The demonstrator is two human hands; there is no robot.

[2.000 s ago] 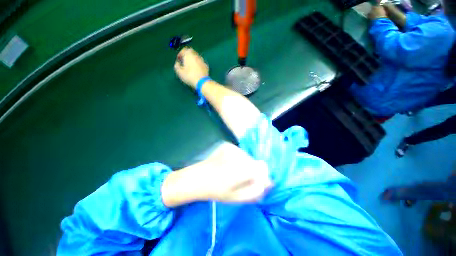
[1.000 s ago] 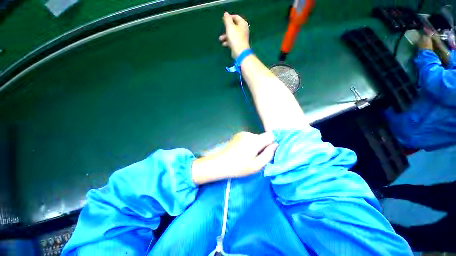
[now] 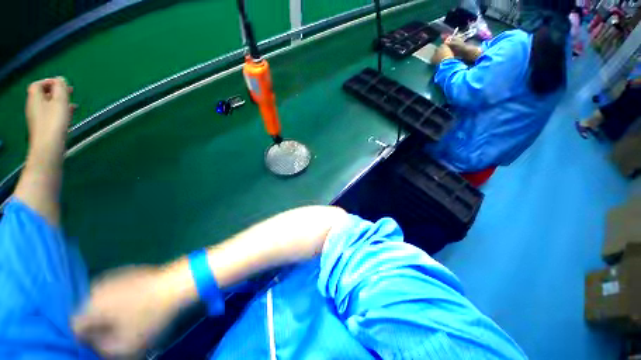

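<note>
My left hand [image 3: 49, 112] is raised at the far left, over the bench's far edge, fingers curled, nothing seen in it. Its forearm is bare below the wrist. My right hand [image 3: 130, 309], blurred, is low at the left against my left sleeve; whether it grips the cloth I cannot tell. A blue band [image 3: 204, 281] is on my right wrist. The orange screwdriver [image 3: 262, 98] hangs with its dark nose at the far rim of the round speckled dish [image 3: 288, 158]. A small dark-blue and silvery piece [image 3: 225, 107] lies left of the screwdriver.
Black compartment trays [image 3: 397, 105] lie on the bench at the right; more are stacked [image 3: 443, 190] beside its edge. A binder clip [image 3: 379, 143] is on the edge. Another worker in blue [image 3: 492, 98] sits at the right. Cardboard boxes [image 3: 611, 299] stand on the floor.
My left hand has left my right sleeve and is now stretched out at the far left. My right hand has come back from the bench to my left sleeve. The view has turned rightward.
</note>
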